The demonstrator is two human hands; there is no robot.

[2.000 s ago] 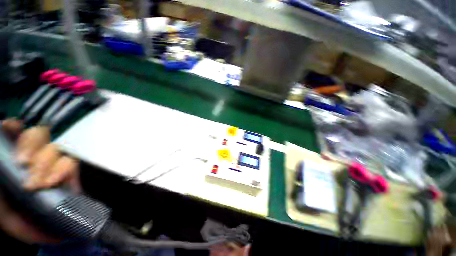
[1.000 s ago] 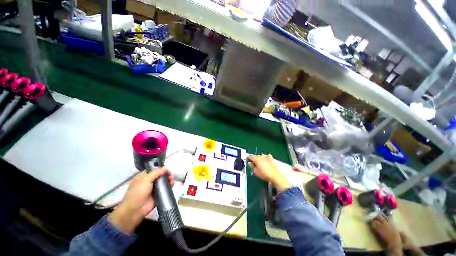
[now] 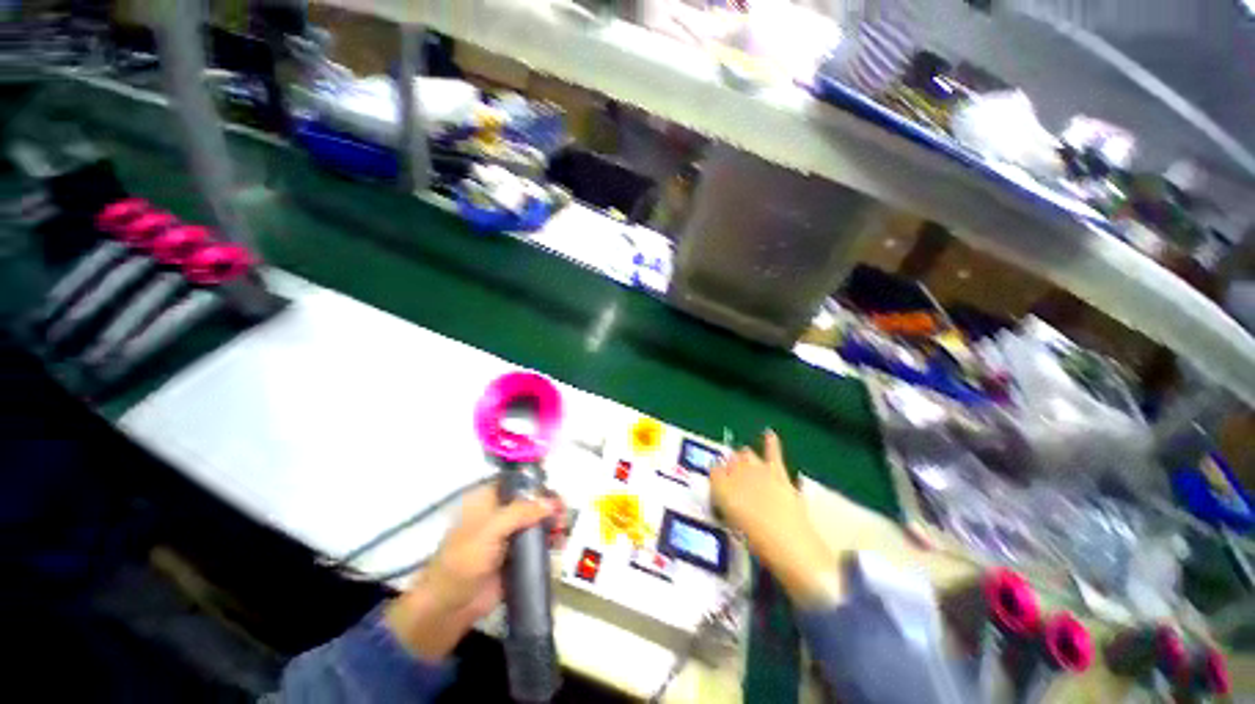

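Note:
My left hand [image 3: 475, 557] is closed around the handle of a grey hair dryer [image 3: 527, 578] with a pink ring, held upright in front of the white test box. My right hand [image 3: 757, 495] is at the box's right side, by the upper display; its fingertips are blurred, and no plug shows clearly there. The test box [image 3: 626, 616] has two lit displays, red switches and yellow patches. Part of a cord [image 3: 674, 667] shows near the box's lower right corner. Thin grey leads [image 3: 399, 530] lie left of the box.
A dark rack [image 3: 259, 296] at the left holds several pink-ended dryers. More pink-ringed dryers [image 3: 1012, 601] lie at the lower right. A long shelf [image 3: 771, 117] crosses above the green bench [image 3: 454, 296]. Plastic bags and parts [image 3: 1046, 468] lie at the right.
The camera view has shifted, so the bench sits further right. The dryer, seen at the lower left first, is upright before the box. My right hand remains at the box's right side since one second ago.

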